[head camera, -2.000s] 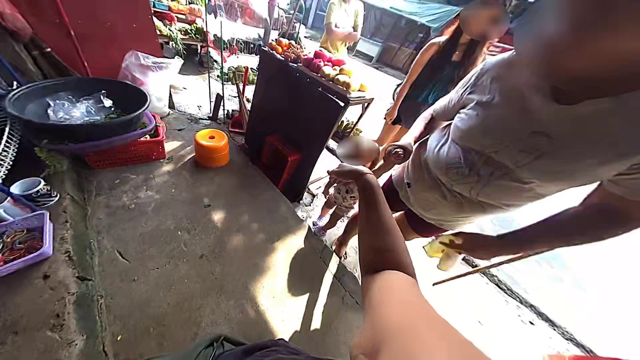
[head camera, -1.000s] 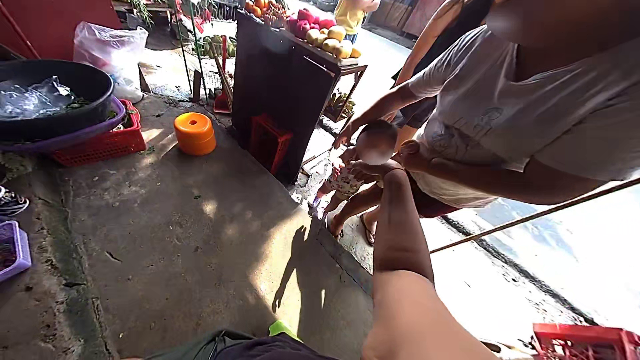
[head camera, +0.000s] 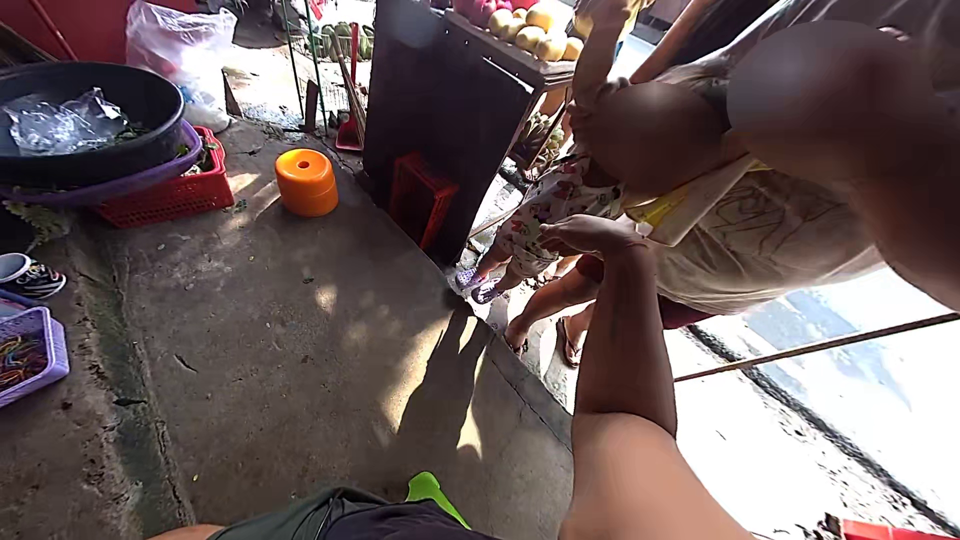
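Observation:
My right hand reaches out from the lower right and rests against a small child's patterned outfit. Its fingers are partly hidden, so a hold on the cloth cannot be made out. The child stands in purple shoes at the edge of the concrete. A person in a light printed T-shirt leans over the child from the right, a hand near the child's head. A yellow and white item, unclear in kind, is just beyond my wrist. My left hand is out of the frame.
An orange plastic stool stands on the concrete floor. At left are a black basin with clear plastic, a red crate and a purple basket. A dark fruit stand rises behind. A thin pole slants across the right.
The person in the T-shirt has bent lower over the child. My right hand stays extended at the child's front. The view has shifted closer to them.

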